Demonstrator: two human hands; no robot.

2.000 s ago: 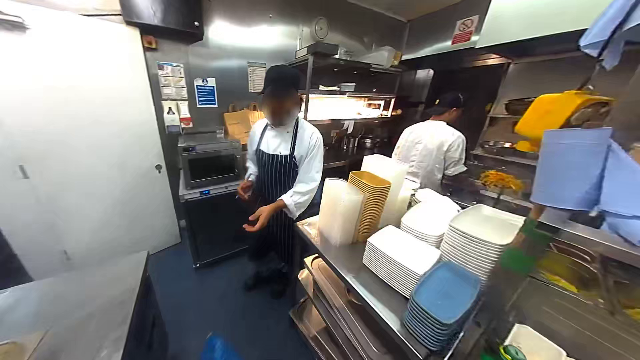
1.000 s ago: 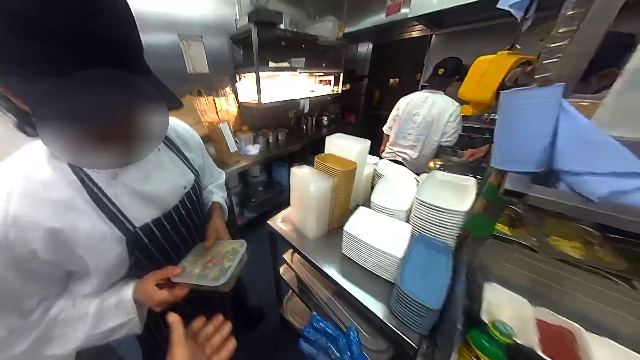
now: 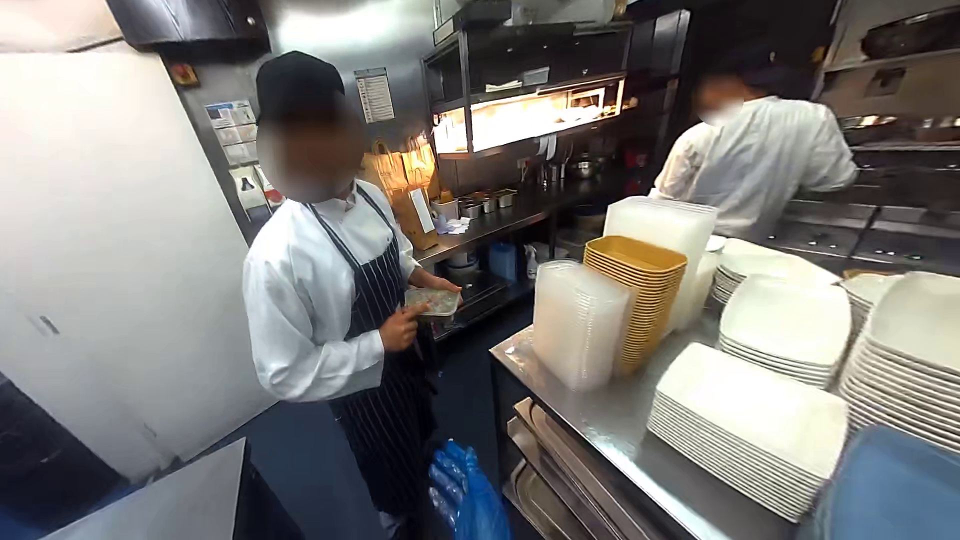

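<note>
My right hand, in a blue plastic glove, is low at the bottom centre, beside the steel table; no held object shows, and its finger pose is unclear. My left hand is out of view. A co-worker in a striped apron holds a lidded clear plastic container in one hand, and the other hand's fingers touch its near edge. On the table stand stacks of clear plastic tubs, tan containers, white rectangular plates and blue plates.
Another person in white stands at the back right near the cooking range. Metal trays sit on racks under the table. Paper bags stand on the rear counter. A steel worktop is at lower left.
The co-worker now stands farther from me, still holding the container seen one second ago. The bare hand reaching near it at the bottom has gone from view. The view has swung left.
</note>
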